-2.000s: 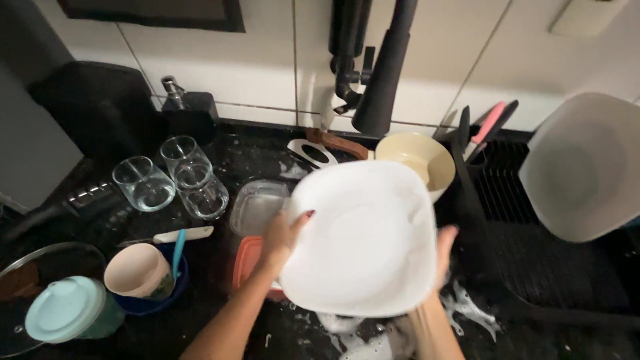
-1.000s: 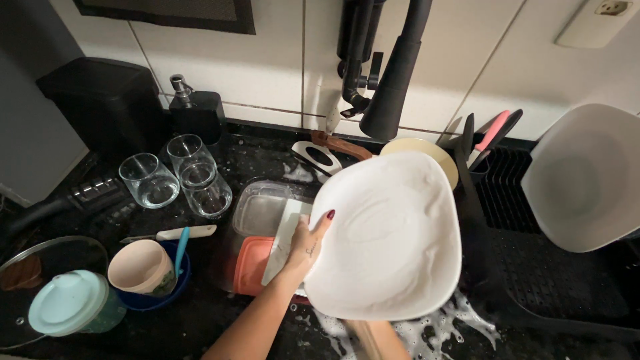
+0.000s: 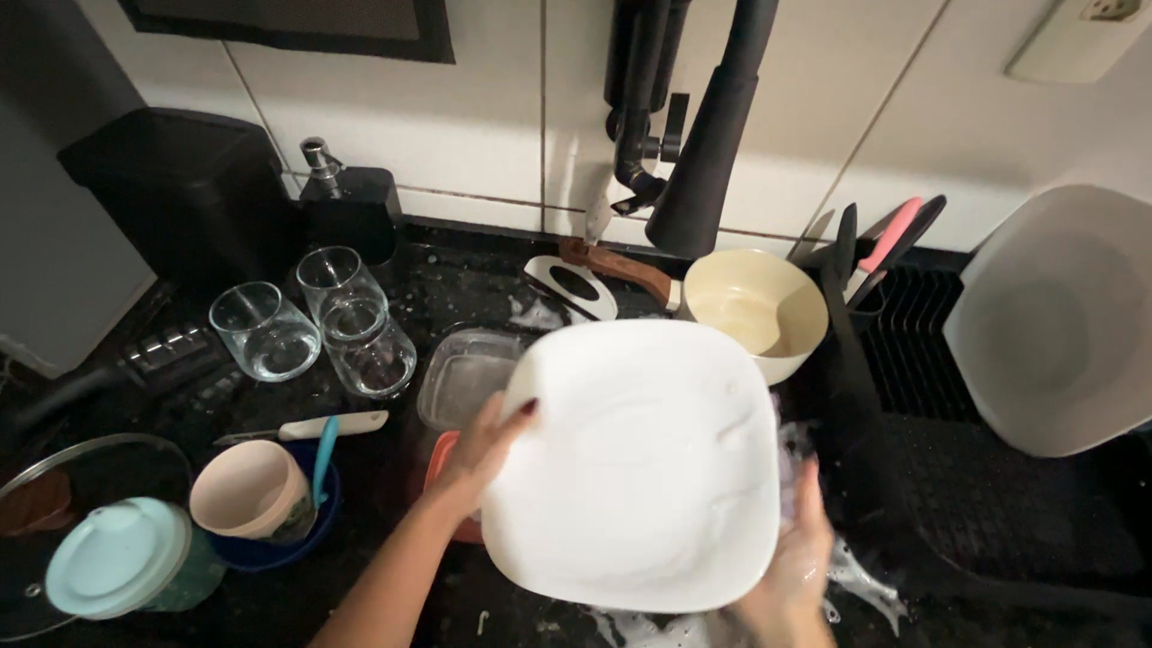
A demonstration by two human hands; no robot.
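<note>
A white rounded-square plate [image 3: 634,468] is held face up over the dark counter, with suds on its surface. My left hand [image 3: 472,459] grips its left rim, thumb on top. At its lower right edge is my right hand [image 3: 796,549], its fingers partly hidden behind the plate, with suds or a sponge by them. Behind the plate stand a cream saucepan [image 3: 756,306] with a brown handle and a clear plastic container [image 3: 468,378]. An orange-red container [image 3: 441,459] shows partly beyond my left hand.
A black faucet [image 3: 702,162] hangs above. Glasses [image 3: 265,333] stand left, near a soap dispenser [image 3: 346,202]. A pink cup [image 3: 252,490], a lidded tub [image 3: 126,562] and a glass lid [image 3: 99,450] are lower left. On the right, a black drying rack [image 3: 927,360] holds knives [image 3: 886,238] and a large whitish dish [image 3: 1062,324].
The plate has turned to a more level tilt. My right hand, mostly beneath the plate one second ago, now shows at its right edge. My left hand keeps hold of the left rim.
</note>
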